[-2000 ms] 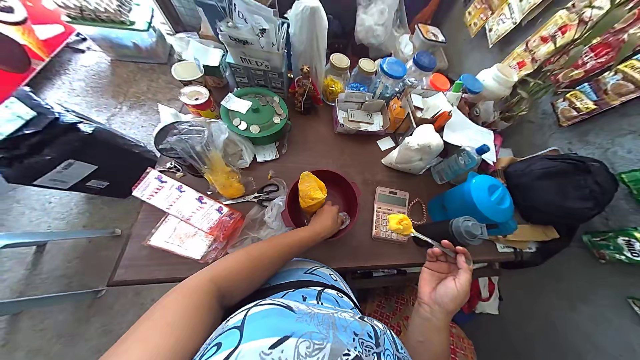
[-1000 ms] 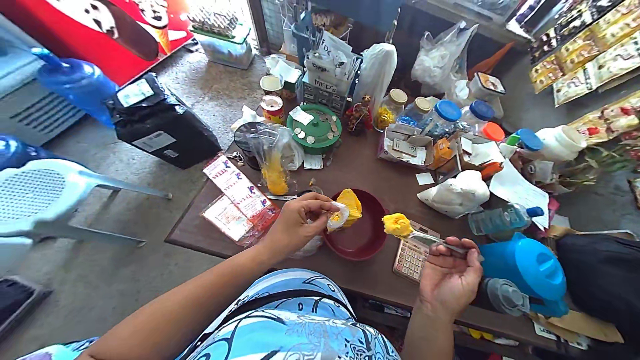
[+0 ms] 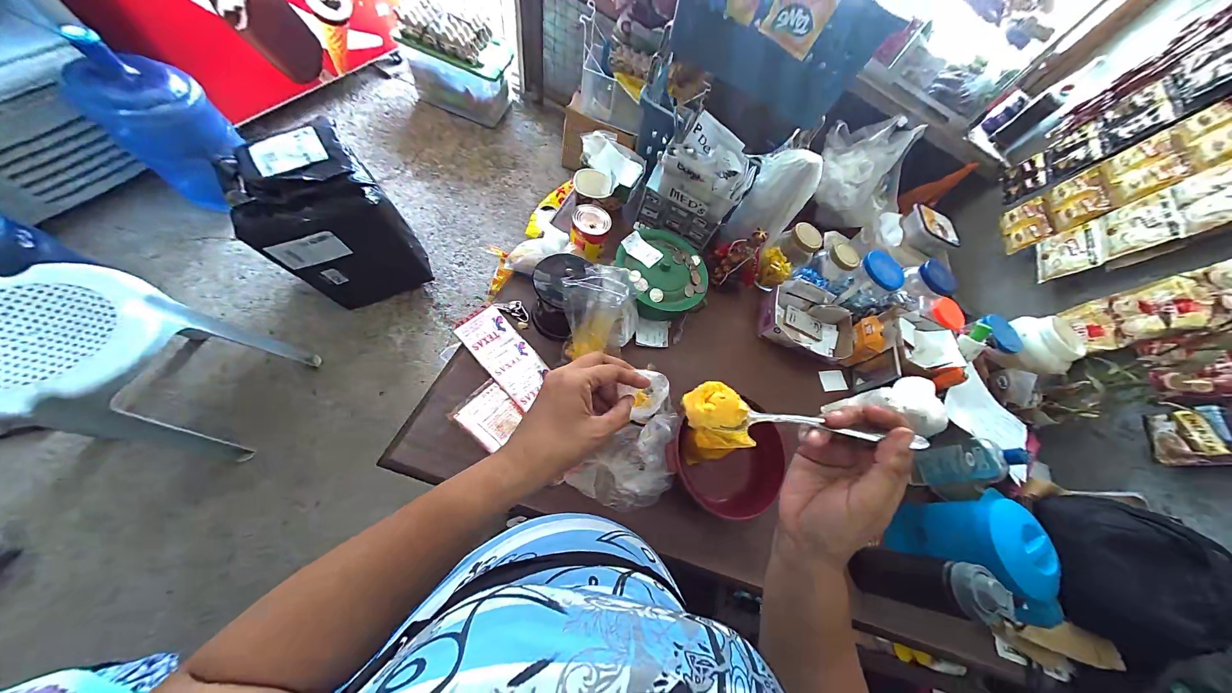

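My right hand (image 3: 852, 476) holds a metal spoon (image 3: 794, 420) by its handle, with a yellow lump (image 3: 715, 406) on its bowl. Under the spoon, more yellow stuff sits at the rim of a dark red plastic bowl (image 3: 736, 496). My left hand (image 3: 582, 409) is over the table, its fingertips at a small clear plastic piece with yellow traces (image 3: 647, 395); whether they grip it is hard to tell. Crumpled clear plastic (image 3: 630, 467) lies beside the bowl. Behind the left hand stands a clear bag with yellow contents (image 3: 597, 313).
The brown table (image 3: 433, 423) bears a green lid with coins (image 3: 664, 274), lidded jars (image 3: 871, 279), a small box (image 3: 804, 322) and a blue pitcher (image 3: 977, 544). A black-wrapped package (image 3: 332, 226) and a plastic chair (image 3: 96, 356) stand on the floor at left.
My left hand was in the bowl, then rose with the small plastic piece, and is now left of the bowl. My right hand still holds the spoon. The view has swung left.
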